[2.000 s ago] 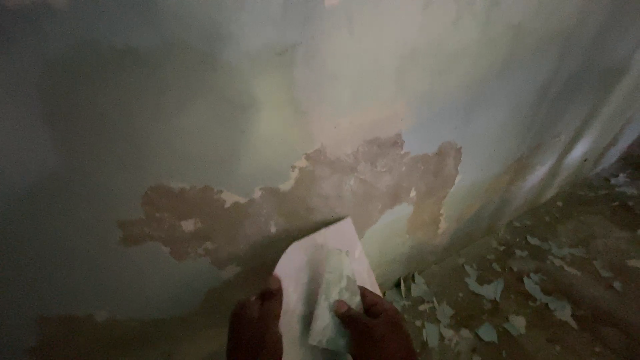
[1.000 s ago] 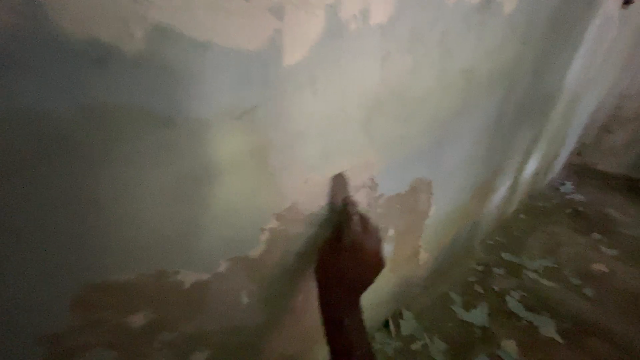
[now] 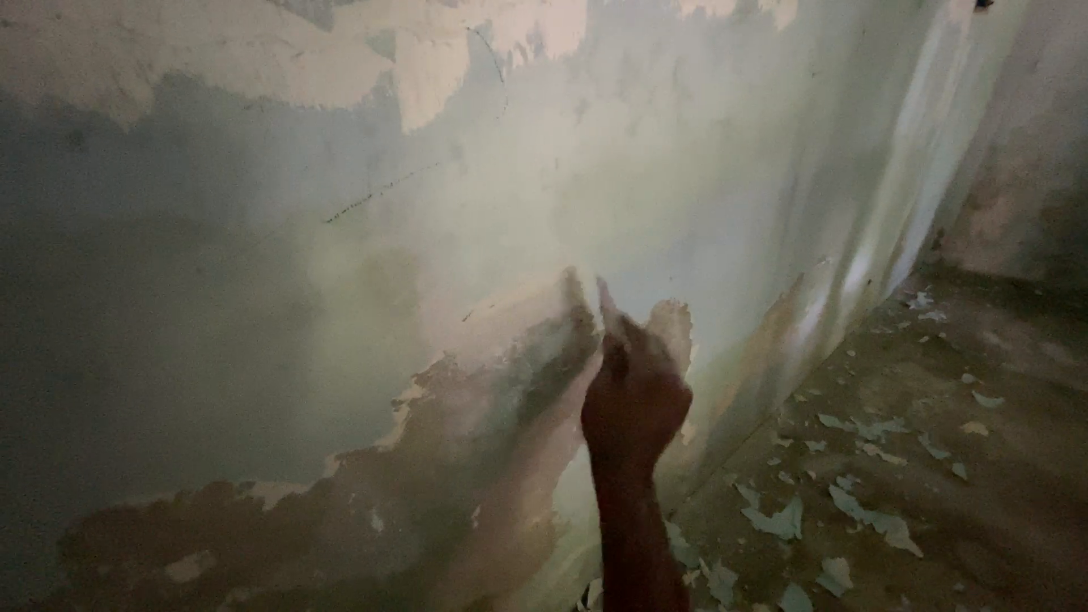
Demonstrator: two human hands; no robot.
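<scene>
My right hand [image 3: 636,399] reaches up to the painted wall [image 3: 527,212], its wrist bent and fingers toward the surface. A thin, narrow shape extends from the fingers beside the upper edge of a bare brown patch [image 3: 408,476]; whether it is a finger or a thin held object is unclear. The hand's dark shadow falls on the wall to its left. Pale green paint around the patch has a ragged, peeled edge. My left hand is not in view.
Loose paint flakes [image 3: 880,514] lie scattered over the brown floor [image 3: 1003,476] at the right, along the wall's foot. Another bare, pinkish area [image 3: 280,59] spans the upper left of the wall. A second wall [image 3: 1020,187] stands at the far right.
Two seconds ago both hands held pale flat pieces low at the bare patch. The pieces and my left hand have left the view; my right hand is now raised to the wall. The view has shifted upward.
</scene>
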